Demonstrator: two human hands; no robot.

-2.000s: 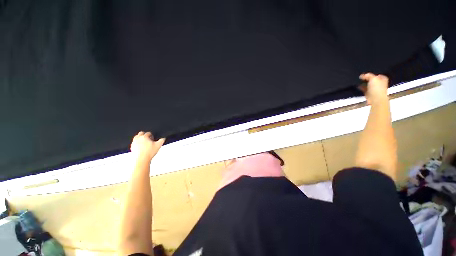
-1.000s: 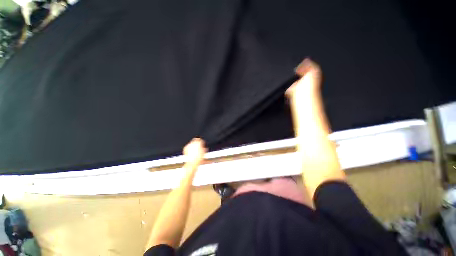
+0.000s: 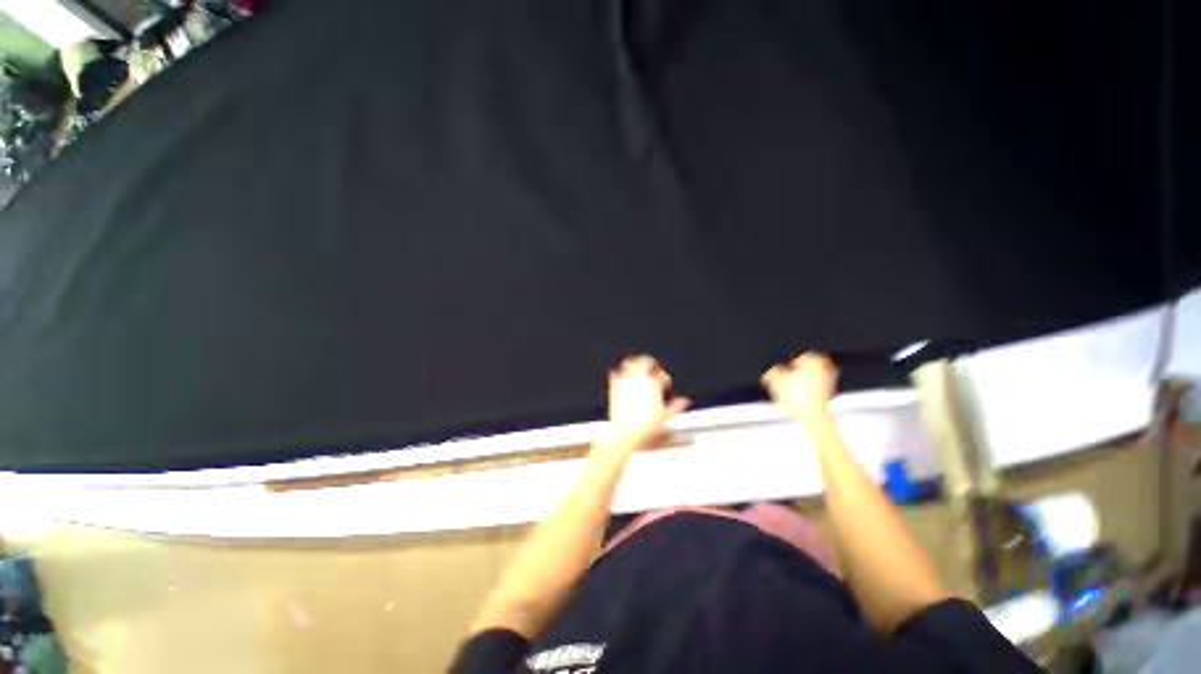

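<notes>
The black fabric ply (image 3: 461, 250) covers most of the table, with a few soft creases near its middle. My left hand (image 3: 640, 395) is on the fabric's near edge, its fingers on the cloth and its thumb apart. My right hand (image 3: 802, 382) is at the same edge further right, fingers curled onto the cloth. Both look closed on the fabric edge, though the fingertips are partly hidden. The thin yellow-brown strip (image 3: 435, 466) lies along the white table border (image 3: 316, 508), left of my left hand.
At the right, a pale bar end (image 3: 954, 428) crosses the white border, with a blue clip (image 3: 909, 481) beside it. A white sheet (image 3: 1060, 395) lies beyond it. Heaps of scraps (image 3: 99, 79) are at the upper left. Blue and white items lie lower right.
My right hand has come down from over the cloth to the near edge, and the raised fold now lies flat. My left hand is further right along the edge; more of the table's right end shows.
</notes>
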